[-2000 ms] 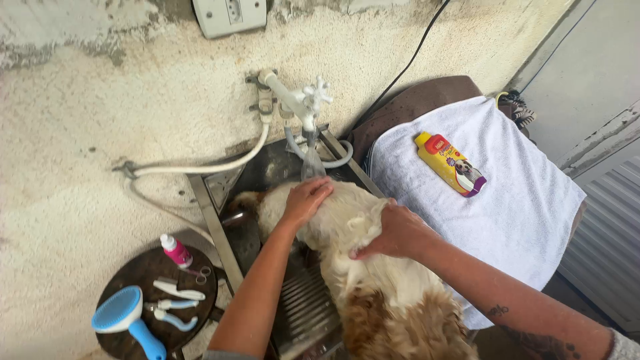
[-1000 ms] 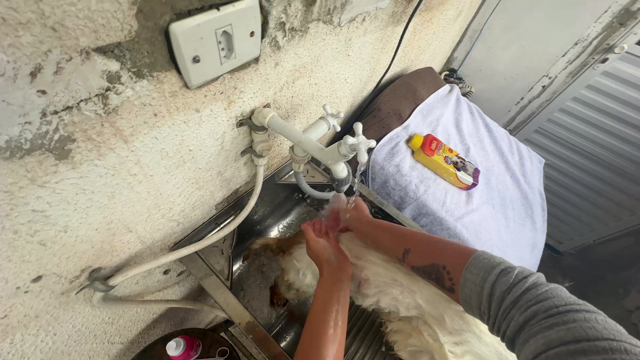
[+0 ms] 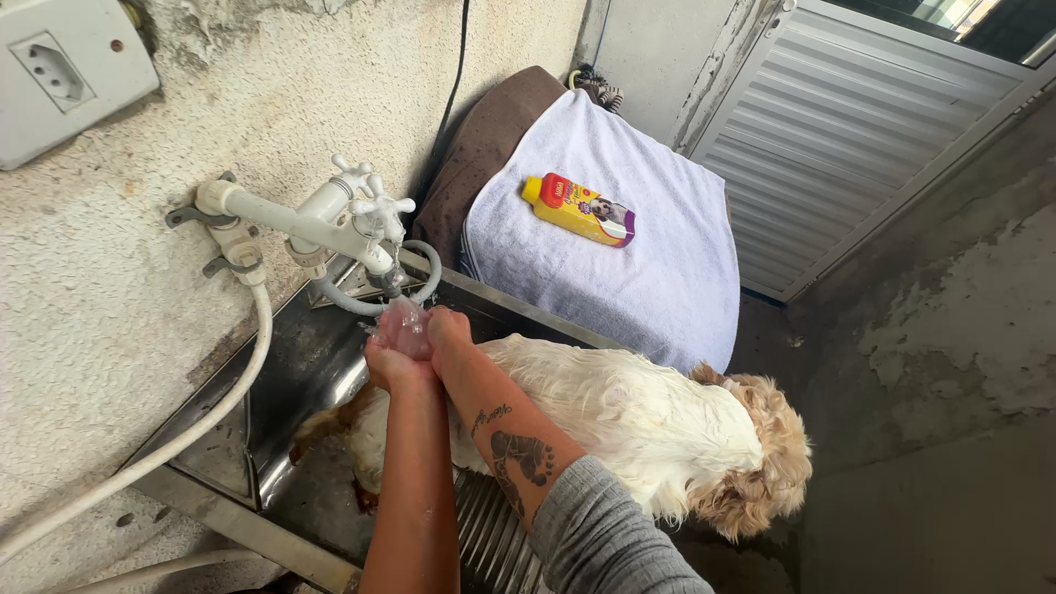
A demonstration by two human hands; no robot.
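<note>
Cupped together under the white plastic faucet [image 3: 379,260], my left hand [image 3: 398,359] and my right hand [image 3: 448,330] catch clear, bubbling water [image 3: 407,326]. The two hands touch and hold nothing solid. Beneath and beside my forearms, a wet white and tan dog [image 3: 610,412] stands in the stainless steel sink [image 3: 309,371]. Its curly tan head [image 3: 751,454] points right, over the sink's ribbed drainboard side, and its darker tail end lies on the left. My right forearm, with a tattoo and a pushed-up grey sleeve, crosses in front of its back.
A yellow and red pet shampoo bottle [image 3: 577,210] lies on a white towel [image 3: 610,289] draped over a brown covered object [image 3: 495,140] behind the sink. A white hose [image 3: 214,421] runs along the wall at left, below a power outlet [image 3: 58,74]. A louvered metal door [image 3: 858,124] stands at back right.
Two seconds ago both hands lay on the dog's back; one second ago they were together at the faucet, where they remain, now cupped with water in them. The view has shifted strongly.
</note>
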